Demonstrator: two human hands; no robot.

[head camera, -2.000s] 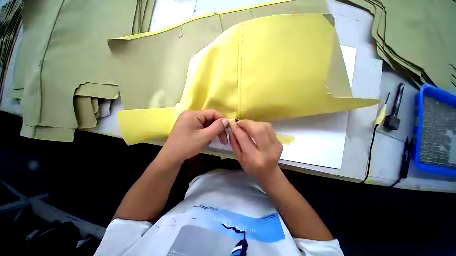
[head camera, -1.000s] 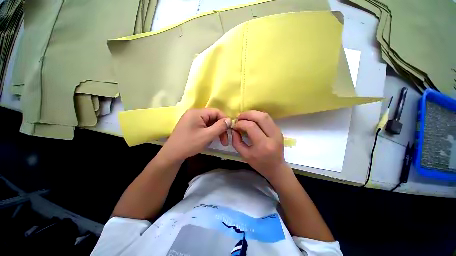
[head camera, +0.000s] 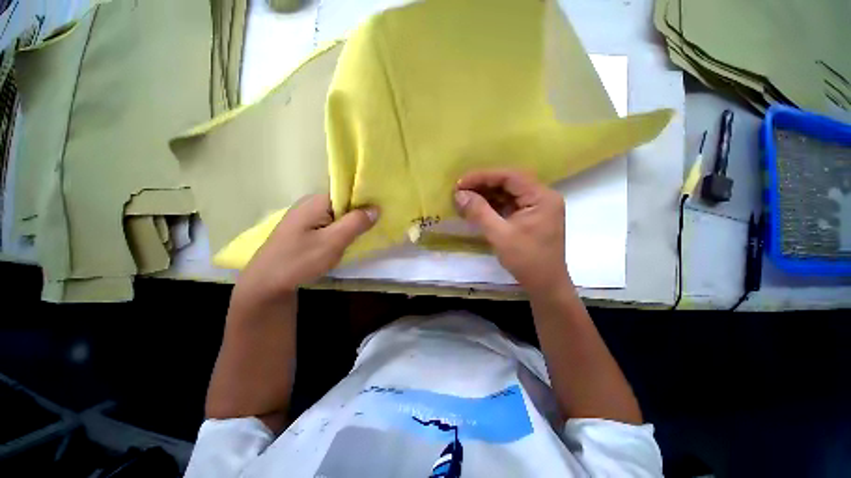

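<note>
The leather panel (head camera: 467, 103) lies in front of me, its yellow reverse up over much of it and its olive face showing at the left. It is lifted and creased near my left hand. The stitched seam (head camera: 396, 103) runs down it towards me. At the seam end sits a small pale piece (head camera: 414, 231) with dark thread-like bits beside it. My left hand (head camera: 313, 238) grips the panel edge left of the seam end, thumb on the yellow side. My right hand (head camera: 513, 219) pinches the panel right of the seam end.
A white board (head camera: 597, 215) lies under the panel. At the right are a yellow pen tool (head camera: 691, 179) with a black cord, a dark tool with a block end (head camera: 718, 173), a slim black tool (head camera: 753, 247) and a blue tray (head camera: 773, 205). Stacked olive panels (head camera: 103, 140) lie left.
My hands have moved apart from the seam end, leaving the small pale piece visible. The panel has shifted and bunched up, its right tip now higher. The camera view has shifted slightly.
</note>
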